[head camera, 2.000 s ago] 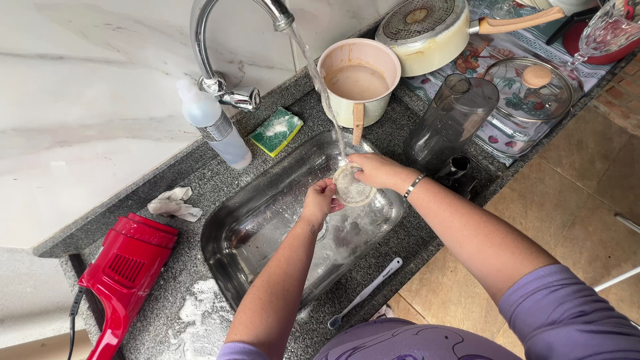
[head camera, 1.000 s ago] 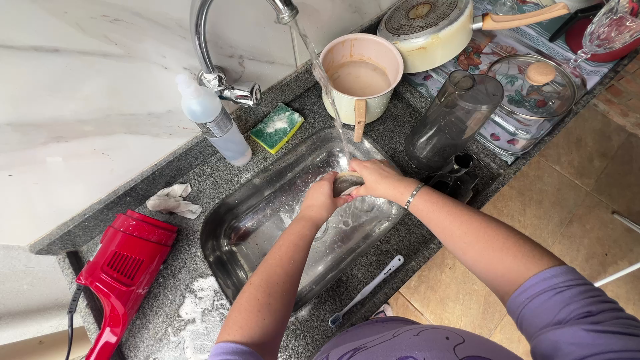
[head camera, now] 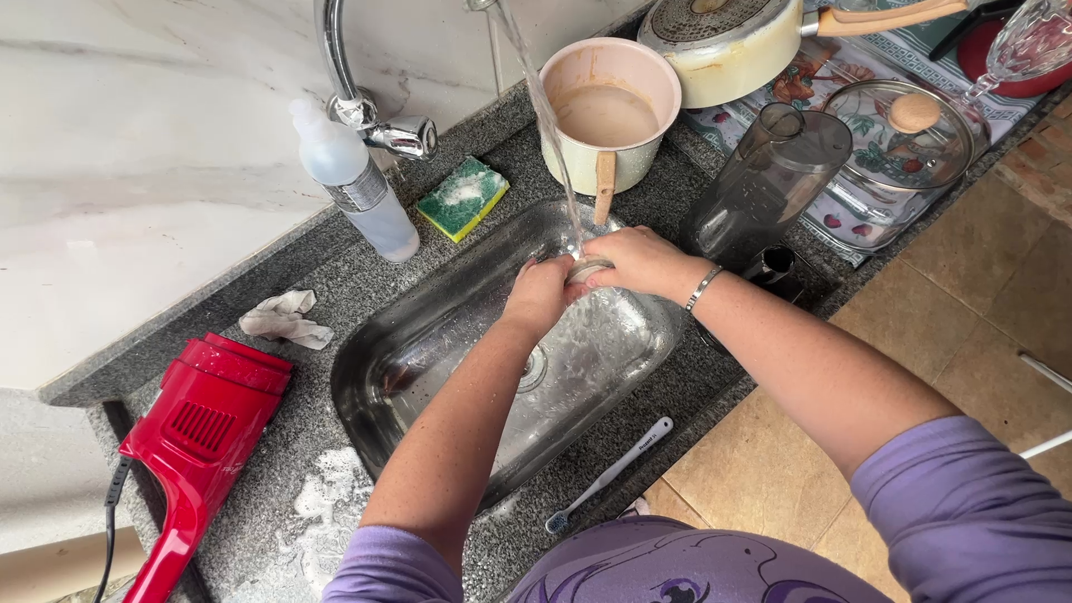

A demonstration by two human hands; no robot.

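Note:
A small round pale part (head camera: 589,268), its exact kind unclear, is held between both my hands under a stream of running water (head camera: 548,126). My left hand (head camera: 543,293) grips its left side, and my right hand (head camera: 638,261) has the right side, with a metal bracelet on that wrist. Both hands are over the far end of a stainless steel sink basin (head camera: 402,419), whose drain shows below them. Some fingertips are hidden behind the part and the hands.
Around the basin are a pump bottle (head camera: 356,188), a sponge (head camera: 463,198), a crumpled cloth (head camera: 289,318), a red appliance body (head camera: 209,410), a toothbrush (head camera: 611,473), a saucepan (head camera: 611,117) with cloudy liquid, a dark transparent container (head camera: 762,184) and a glass lid (head camera: 909,134).
The round part, shown broad and flat two seconds ago, is now tilted nearly edge-on. My hands have closed in around it, still under the water.

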